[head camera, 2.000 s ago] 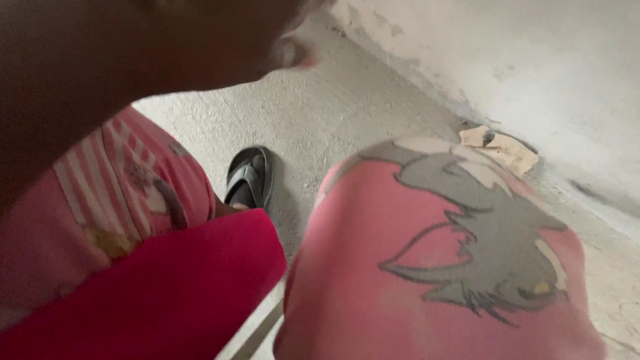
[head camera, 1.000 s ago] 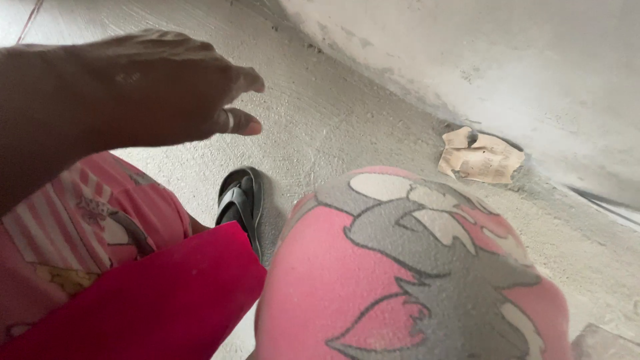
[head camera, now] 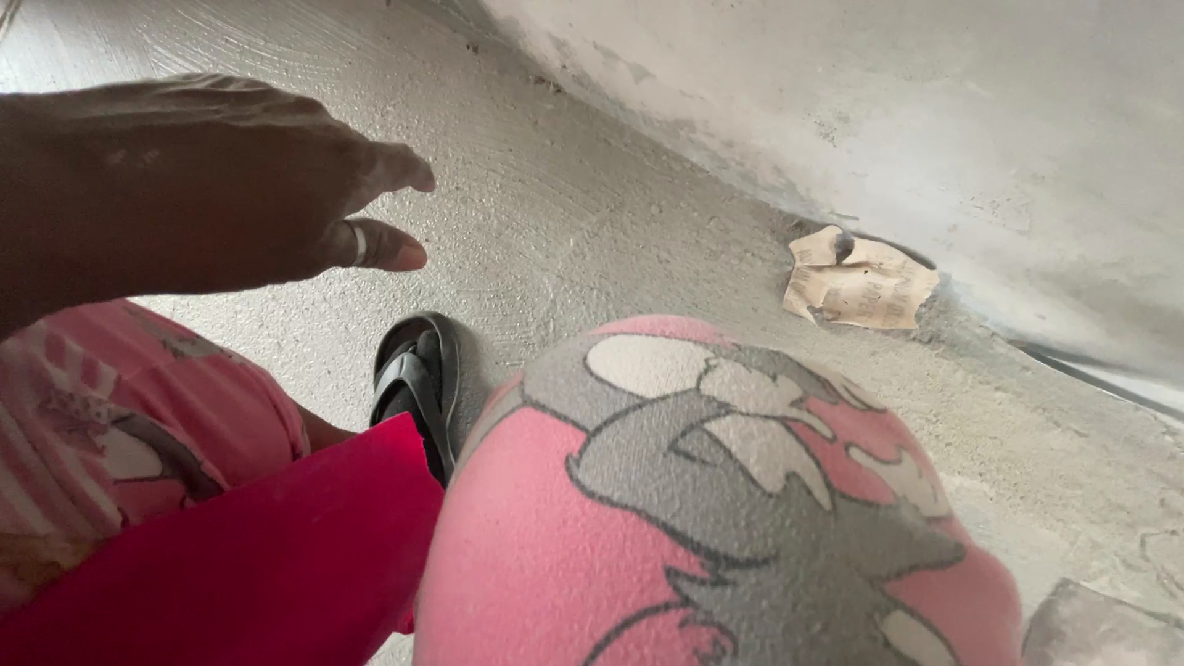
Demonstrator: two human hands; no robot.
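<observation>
My left hand (head camera: 231,185) reaches in from the left edge above my knee, palm down, with a ring on the thumb. Thumb and a bent finger stand apart, and nothing shows between them; the other fingers are mostly hidden. Below it is one leg in pink printed cloth (head camera: 203,398), and a bright magenta cloth (head camera: 277,536) lies across beside that leg. The other knee, in pink cloth with a grey cartoon print (head camera: 703,518), fills the lower middle. A black flip-flop (head camera: 416,379) is on the floor between the knees. My right hand is out of view.
The rough grey cement floor (head camera: 592,222) meets a pale plastered wall (head camera: 906,111) running down to the right. A torn piece of brown printed paper (head camera: 865,282) lies against its foot. A thin dark strip (head camera: 1091,375) runs along the wall, and a greyish flat piece (head camera: 1101,629) is at bottom right.
Two seconds ago my left hand was a blurred shape across the top left; now it is lower and further left, with thumb and finger plainly seen. The view has shifted somewhat.
</observation>
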